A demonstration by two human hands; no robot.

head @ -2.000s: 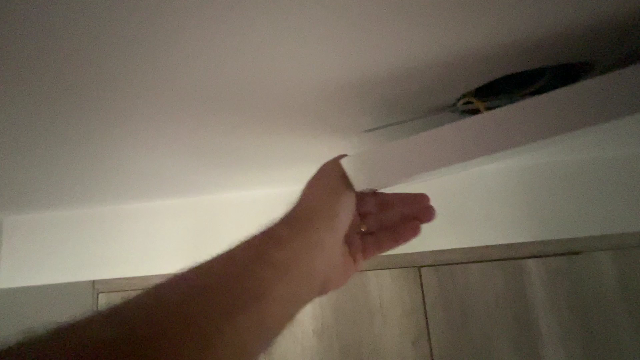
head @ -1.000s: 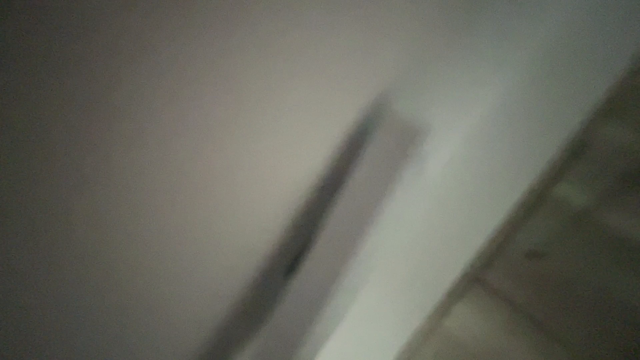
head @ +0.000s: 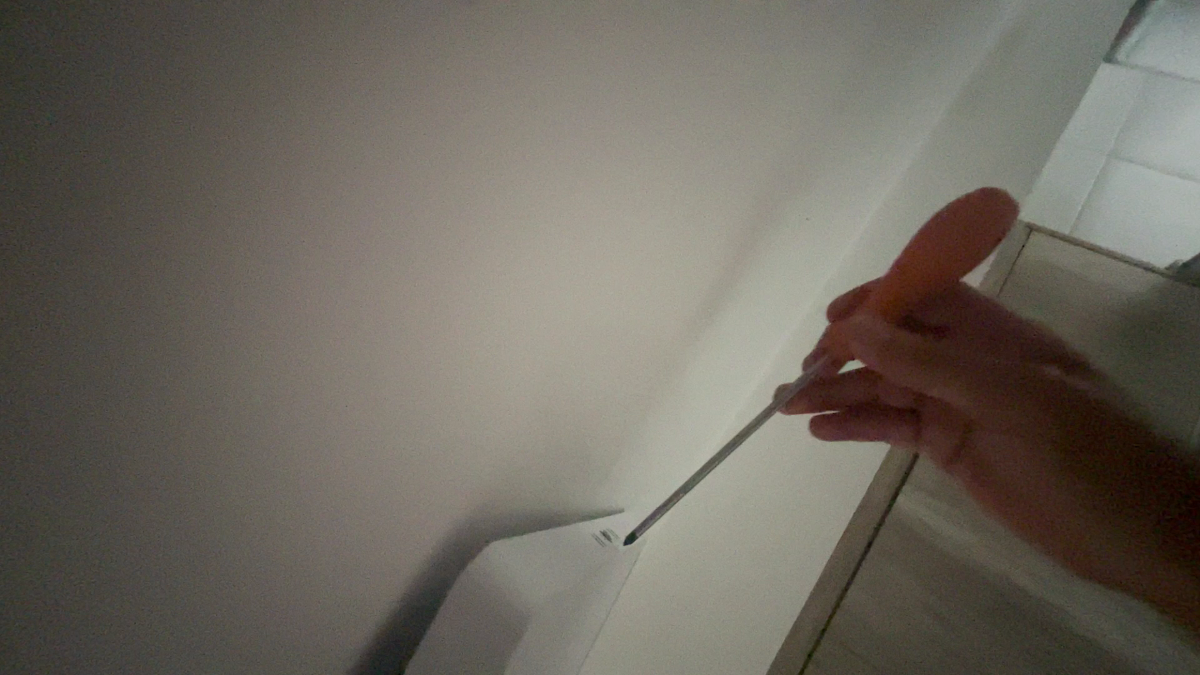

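My right hand [head: 923, 375] comes in from the right edge. Its fingers are closed on a long-shaft screwdriver [head: 717, 462] with an orange handle, which slants up to the right past the hand. The dark tip lies at the end of a white fixture or housing [head: 469, 605] near the bottom, beside small dark printed marks; whether it touches cannot be told. One end of this housing stands off the pale ceiling surface, leaving a dark shadow along its left side. My left hand is out of view.
A plain pale ceiling [head: 328, 281] fills the left. A white wall strip [head: 750, 525] runs diagonally beside wood-look cabinet fronts [head: 975, 581] at lower right. White tiles [head: 1139, 141] show at the upper right.
The open hand under the long white housing, seen two seconds ago, is gone from view. My right hand with the screwdriver has come into view. The view has turned strongly.
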